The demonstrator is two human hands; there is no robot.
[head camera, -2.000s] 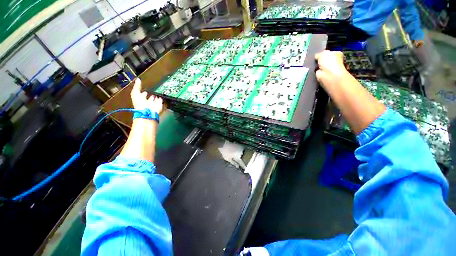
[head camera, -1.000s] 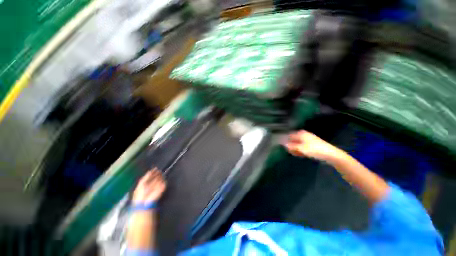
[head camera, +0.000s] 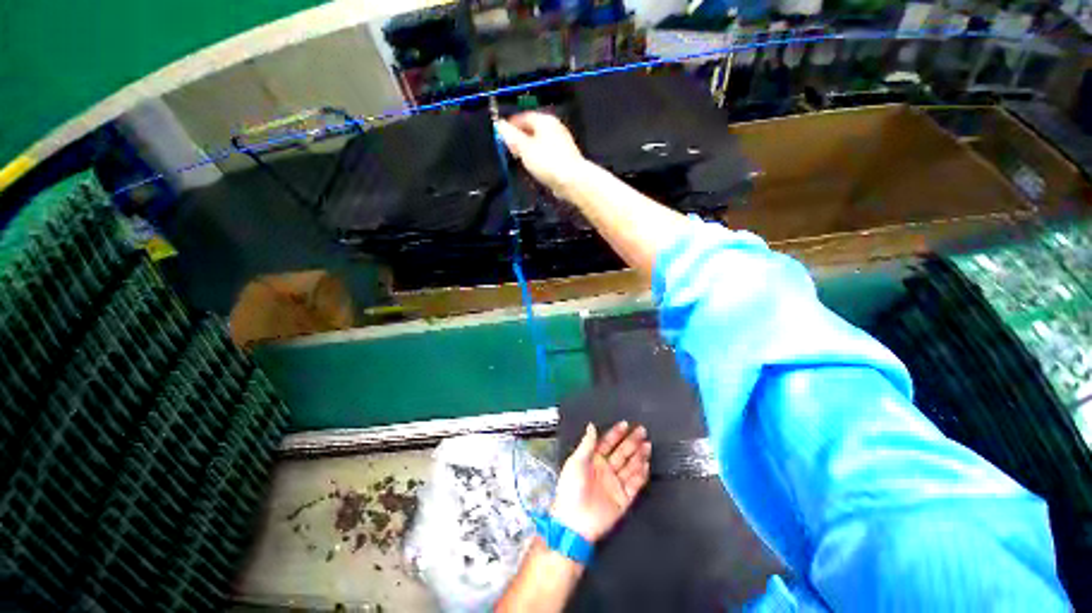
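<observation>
My right hand (head camera: 545,150) reaches out over the far side of the bench and pinches a blue cord (head camera: 522,281) at its upper end, beside a long blue line that crosses the view. The cord hangs down towards my left hand. My left hand (head camera: 608,477) is palm up with fingers apart and empty, over a black tray (head camera: 671,533). It wears a blue wrist strap (head camera: 563,538). A clear plastic bag with silvery bits (head camera: 469,521) lies left of my left wrist.
Racked green circuit boards (head camera: 120,419) stand at the left. Dark debris (head camera: 365,513) lies on the pale bench surface. Black tray stacks (head camera: 419,180) and a cardboard box (head camera: 862,174) are beyond the green bench edge (head camera: 395,377). A stack of loaded trays (head camera: 1042,323) is at the right.
My view has turned left. My hands have let go of the loaded tray stack, now at the right. My right hand has moved up and taken hold of the blue cord.
</observation>
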